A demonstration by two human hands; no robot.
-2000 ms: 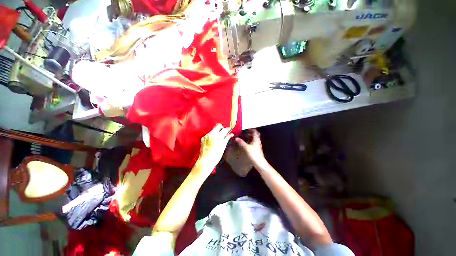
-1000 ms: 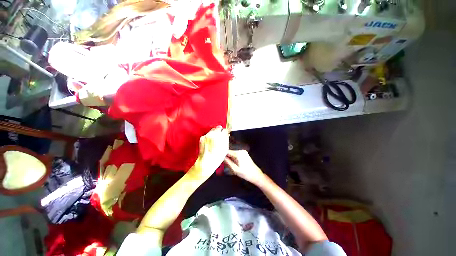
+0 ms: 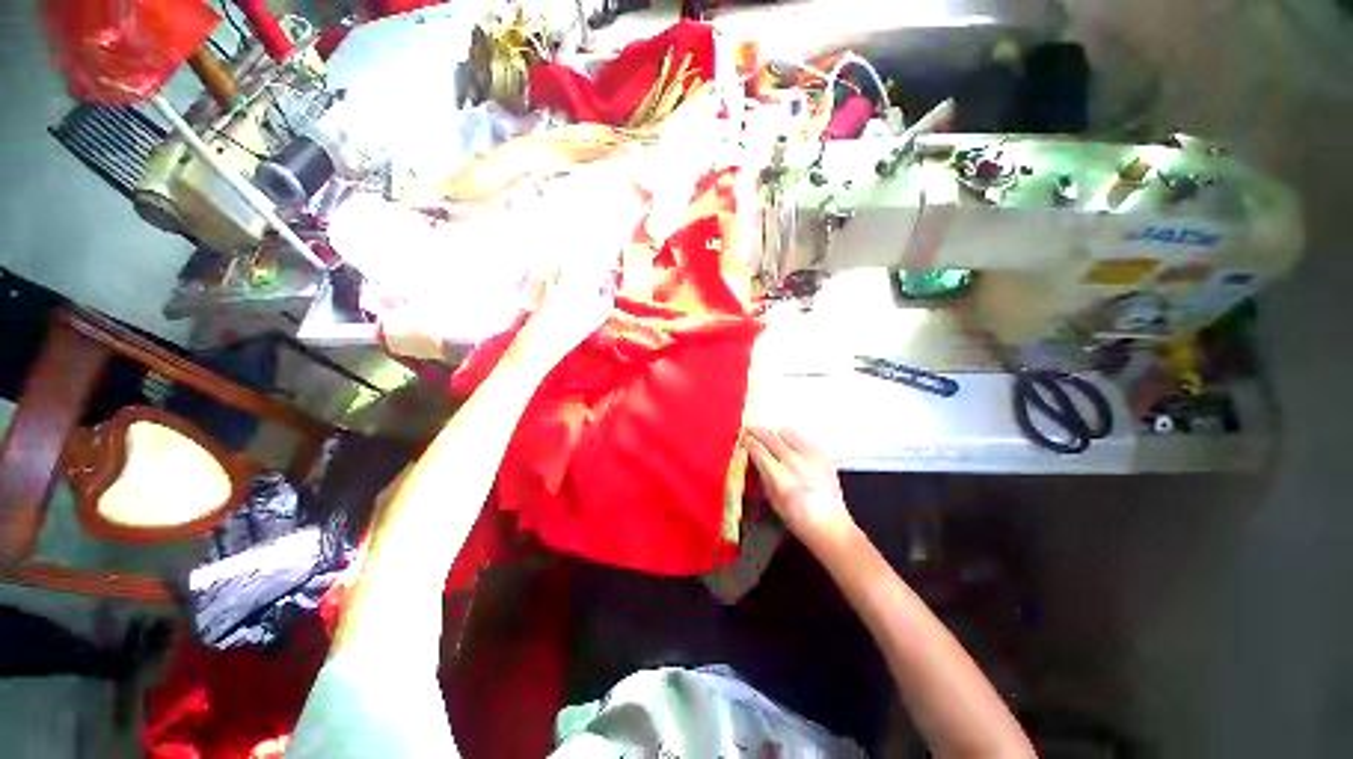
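The red garment piece [image 3: 638, 460] lies over the table's front edge and hangs down in front. A yellow-gold strip [image 3: 735, 497] runs along its right edge. My right hand [image 3: 794, 478] has its fingertips at this edge, gripping cloth and strip beside the table's front edge. My left hand [image 3: 586, 274] is stretched forward over the upper cloth; glare washes it out, so its fingers are unclear. The sewing machine [image 3: 1039, 237] stands behind, its needle area [image 3: 797, 282] right of the cloth's upper part.
Thread snips [image 3: 908, 375] and black-handled scissors [image 3: 1062, 409] lie on the table right of the cloth. Small parts [image 3: 1187, 421] sit at its right end. Tan-gold trim strips [image 3: 542, 156] lie at the back left. A wooden chair [image 3: 163, 472] and cloth piles [image 3: 260, 571] are at left.
My left hand has let go of the cloth's lower edge and moved forward onto its upper part. My right hand has moved up along the strip edge. The view has tilted up, showing more behind the machine.
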